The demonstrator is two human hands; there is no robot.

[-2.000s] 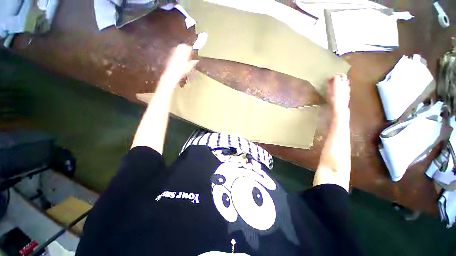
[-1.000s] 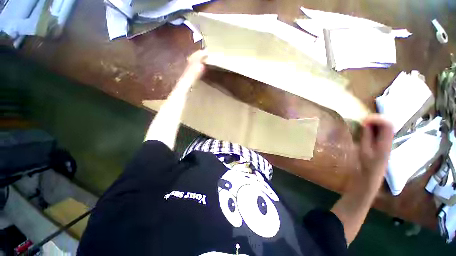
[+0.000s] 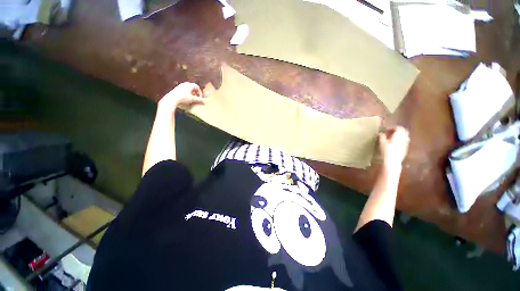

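A long tan cut panel (image 3: 296,125) lies near the table's front edge, close to my body. My left hand (image 3: 185,95) is at its left end, with the fingers closed on the panel edge. My right hand (image 3: 394,143) is at its right end, fingers bent at the edge; whether they pinch it is not clear. A second, larger tan panel (image 3: 319,42) lies flat beyond it, apart from it except for a gap of bare table. A small white scrap (image 3: 240,34) lies at that panel's left end.
Folded white and tan bundles (image 3: 483,102) lie at the right of the reddish-brown table (image 3: 137,62). A stack of white cut pieces (image 3: 436,28) is at the far right side. More loose pieces (image 3: 130,8) are at the far left.
My right hand has let go of the far panel, now flat, and moved to the near panel's right end. My left hand has moved down and left to the near panel's left end.
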